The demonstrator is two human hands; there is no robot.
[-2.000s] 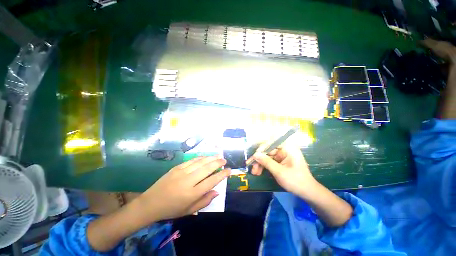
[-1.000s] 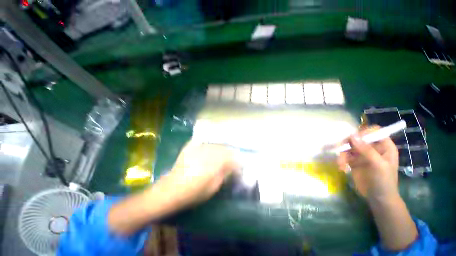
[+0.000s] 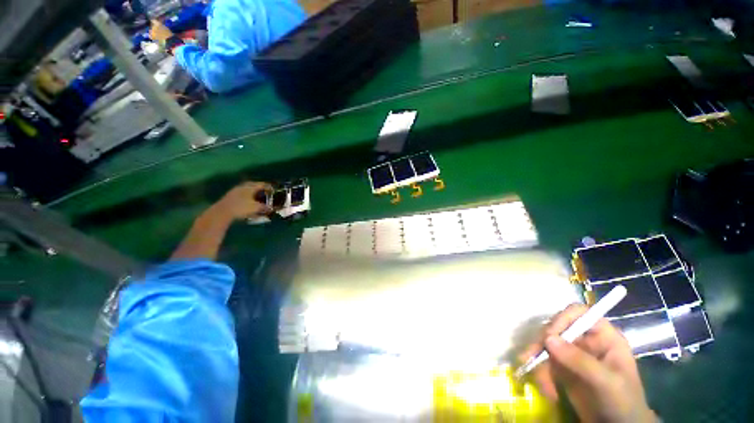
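My left hand (image 3: 241, 202) is stretched out to the far left of the bench, its fingers on a group of small display modules (image 3: 289, 197) with dark screens and pale edges. Its fingertips are small and partly hidden, so the exact hold is unclear. My right hand (image 3: 591, 363) holds slim white tweezers (image 3: 583, 325), tip pointing down left over a yellow film (image 3: 463, 392). A large glaring adhesive sheet (image 3: 422, 234) with rows of pale rectangles lies in front of me. Stacked display modules (image 3: 637, 285) with orange tails lie right of it.
Three joined display modules (image 3: 403, 173) with orange tails lie beyond the sheet, near a white slip (image 3: 396, 130). More modules (image 3: 699, 108) lie far right, above a black pile (image 3: 718, 202). Black foam blocks (image 3: 339, 54) and a person in blue (image 3: 240, 37) are across the line.
My left hand has moved from the near screens and sheet out to the far left modules. The view has tilted up and left. The tweezers remain in my right hand, over the sheet's right side.
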